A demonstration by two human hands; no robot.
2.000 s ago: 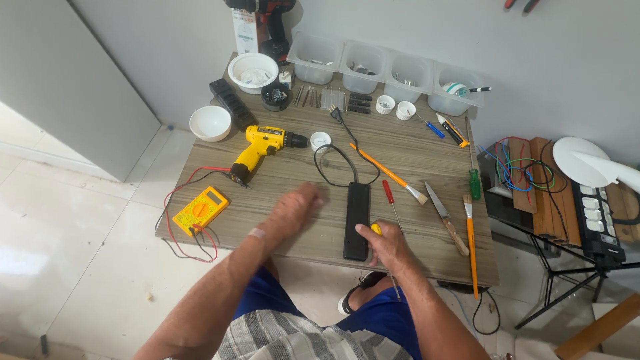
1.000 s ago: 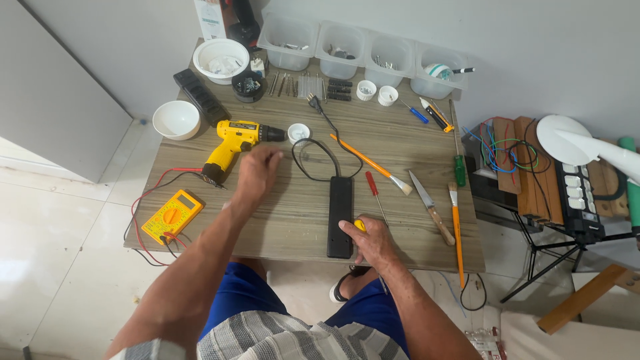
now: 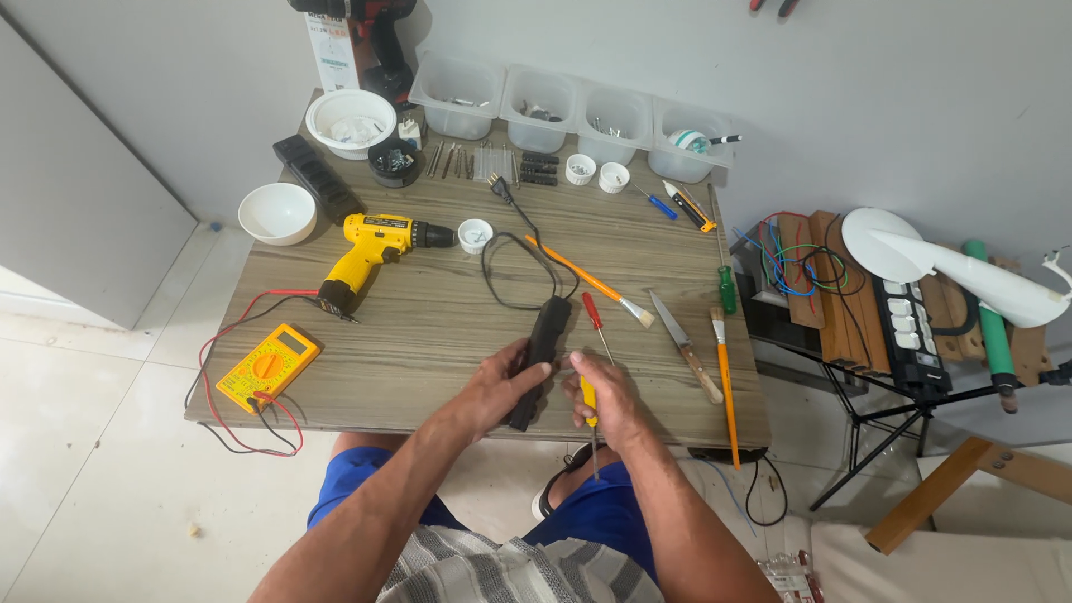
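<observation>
My left hand (image 3: 494,387) grips a black power strip (image 3: 544,343), tilted on its side near the table's front edge. The strip's cord and plug (image 3: 500,188) lie looped behind it. In my right hand (image 3: 610,394) is a screwdriver with a yellow handle (image 3: 589,400), its shaft pointing down toward my lap. A red-handled screwdriver (image 3: 592,311) lies just beyond my right hand. A paintbrush (image 3: 595,285), a kitchen knife (image 3: 685,347) and a second paintbrush (image 3: 724,385) rest to the right of it.
To the left are a yellow cordless drill (image 3: 368,251), a yellow multimeter (image 3: 268,367) with leads and a white bowl (image 3: 277,214). Plastic bins (image 3: 540,109) with small parts line the back. A green-handled screwdriver (image 3: 726,289) lies by the right edge, near a side stand holding wood pieces (image 3: 842,310).
My left hand has come from beside the drill to the power strip and taken hold of it. The strip, flat on the table before, is now tilted. My right hand has come off the strip, keeping the screwdriver.
</observation>
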